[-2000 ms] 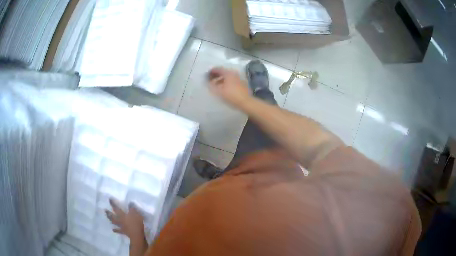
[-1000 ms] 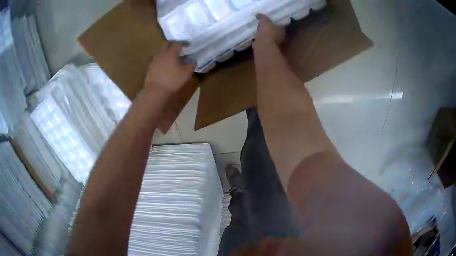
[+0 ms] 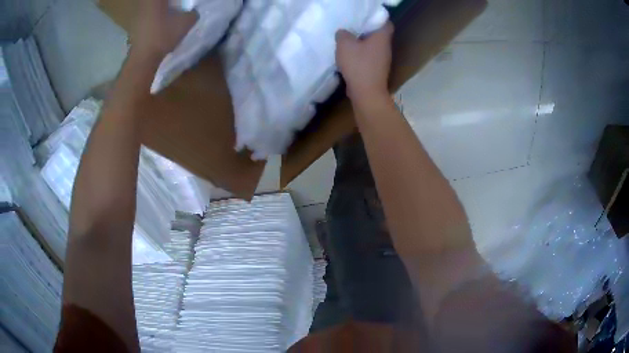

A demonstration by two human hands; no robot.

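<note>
White thermoformed plastic trays [image 3: 283, 69] with a grid of pockets are tilted over an open brown carton [image 3: 196, 103] at the top of the view. My right hand [image 3: 365, 58] grips their right edge, fingers partly hidden behind it. My left hand [image 3: 165, 27], blurred and near the top edge, is at another white tray part [image 3: 200, 45] that hangs apart from the main stack at the left. The left fingers are partly hidden. The upper end of the trays is cut off by the frame.
A tall pile of nested trays [image 3: 238, 276] stands below the carton, near my legs. More tray piles [image 3: 31, 276] stand at the left. A clear crinkled plastic liner heap [image 3: 558, 255] lies at the right, beside a brown carton [image 3: 612, 172].
Since one second ago the trays have tilted and spread, with their lower end hanging further down. My left hand has moved up and left. Earlier, my left hand lay on a tray block on the floor.
</note>
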